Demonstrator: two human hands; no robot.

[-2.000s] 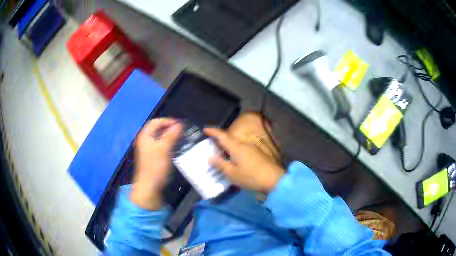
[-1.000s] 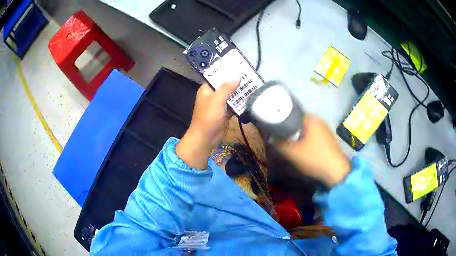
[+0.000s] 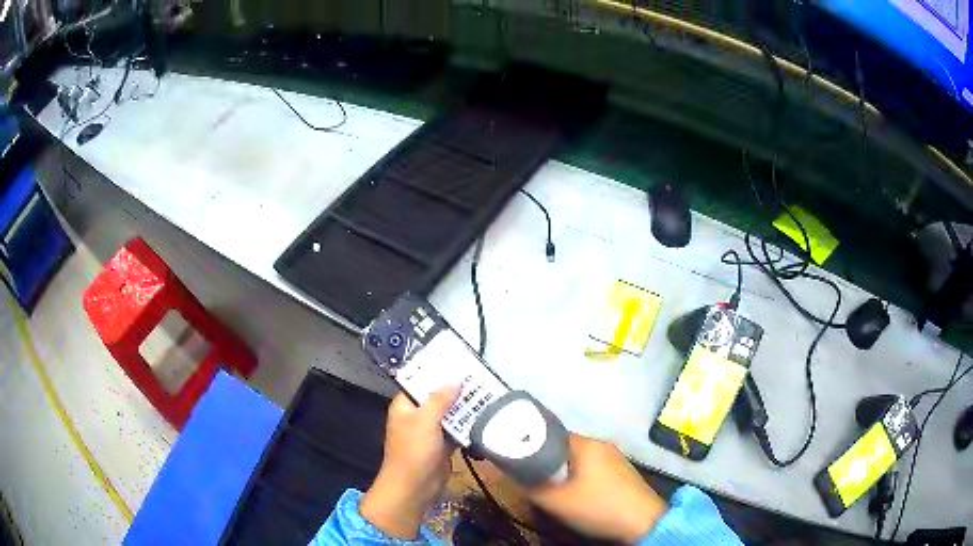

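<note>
My left hand [image 3: 411,469] holds a smartphone [image 3: 395,333] with its back up, my thumb on the white barcode label [image 3: 435,373]. The phone's camera cluster points away to the upper left. My right hand [image 3: 603,493] is closed around a handheld barcode scanner [image 3: 520,437]. The scanner's grey-white head is over the lower end of the label and hides part of it. I cannot tell whether the two touch. My right hand hides the scanner's handle.
A black phone tray [image 3: 395,213] lies across the bench [image 3: 213,139]. A yellow note [image 3: 629,318], a phone with a yellow card [image 3: 704,389], another such phone [image 3: 866,464], mice and cables lie right. A red stool [image 3: 160,331], blue panel [image 3: 203,464] and lap tray [image 3: 309,459] are left.
The view has tilted up and shows more bench. The scanner head has moved from beside the phone to over its label's lower end. The left hand has kept its hold.
</note>
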